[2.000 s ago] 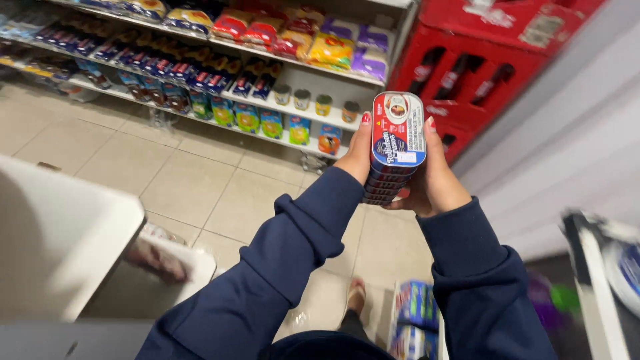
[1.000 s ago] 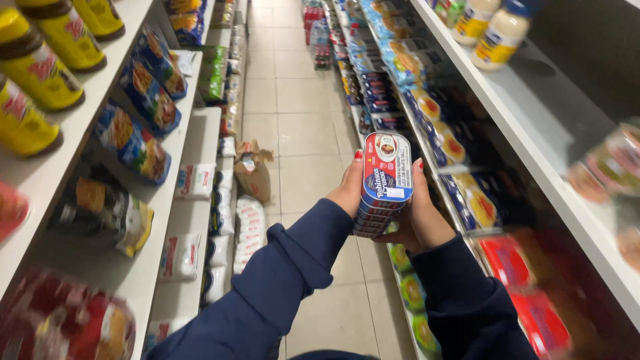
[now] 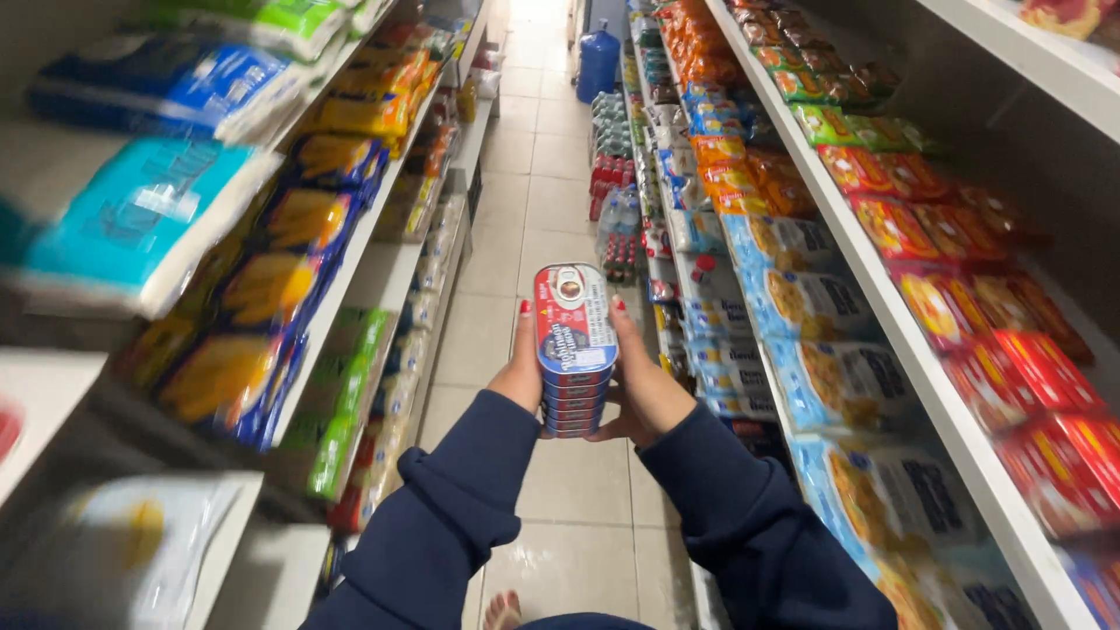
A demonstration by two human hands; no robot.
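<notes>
A stack of several flat sardine-type tins (image 3: 575,350) is upright between my two hands, over the aisle floor. The top tin has a pull ring and a red, blue and white printed lid. My left hand (image 3: 521,366) presses on the stack's left side, thumb along the upper edge. On the right side, my right hand (image 3: 641,381) holds it, with fingers curling beneath the lower tins. Both arms are in dark blue sleeves.
Packets of pasta (image 3: 822,306) fill the right shelving, whose white shelf edge (image 3: 884,289) runs along the aisle. Bagged goods (image 3: 271,289) stand on the left shelving. Farther along the tiled floor (image 3: 560,490) are bottle packs (image 3: 619,219) and a blue water jug (image 3: 598,63).
The view has moved a lot, from the red crates and low shelves into an aisle between shelves. Both hands still hold the stack of tins.
</notes>
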